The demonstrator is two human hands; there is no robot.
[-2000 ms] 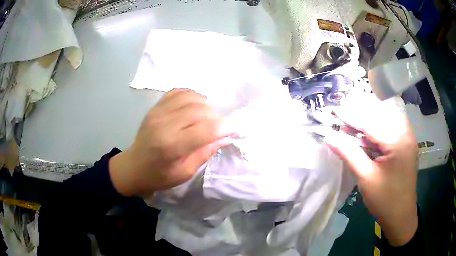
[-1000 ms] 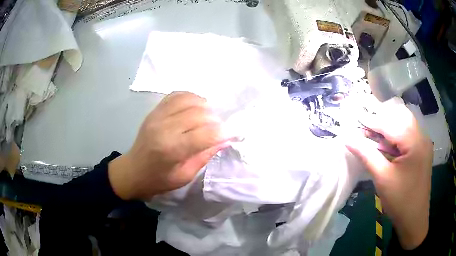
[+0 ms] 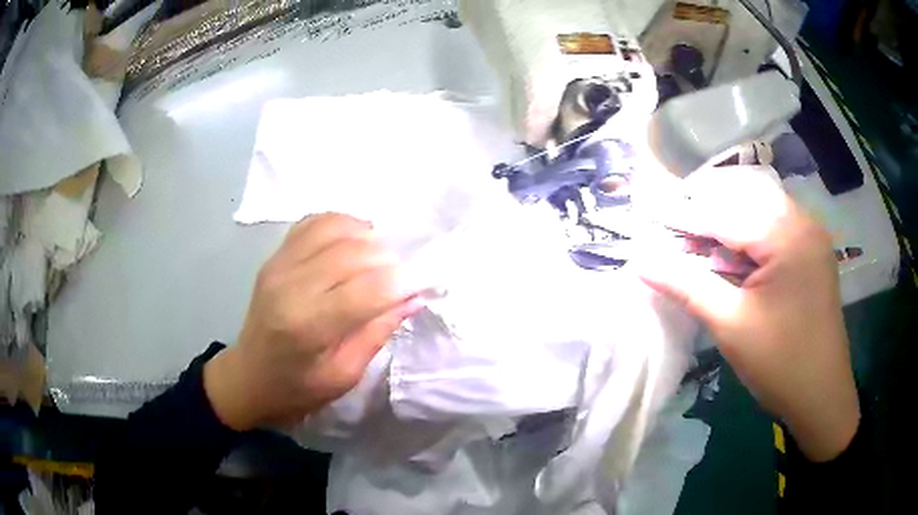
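Note:
White garment cloth (image 3: 483,367) lies over the table's front edge and hangs down in folds. A flat white panel (image 3: 332,151) lies behind it on the table. My left hand (image 3: 322,317) pinches the cloth between thumb and fingers, left of the needle area. My right hand (image 3: 775,302) is at the right of the needle area, with a thin reddish thing (image 3: 720,251) at its fingers, unclear in the glare. The dark presser foot area (image 3: 594,216) of the cream sewing machine (image 3: 564,70) is between my hands. Glare hides the cloth near the needle.
A ragged pile of cream pieces (image 3: 50,151) hangs at the table's left side. A pale rounded block (image 3: 725,116) is right of the machine head. The table (image 3: 151,302) has a marked front edge. Yellow-black tape runs on the green floor at right.
The machine, table and panel now appear further left and slightly lower or higher in places, as the view has shifted. Both hands keep about the same pose; the right is a little nearer the left.

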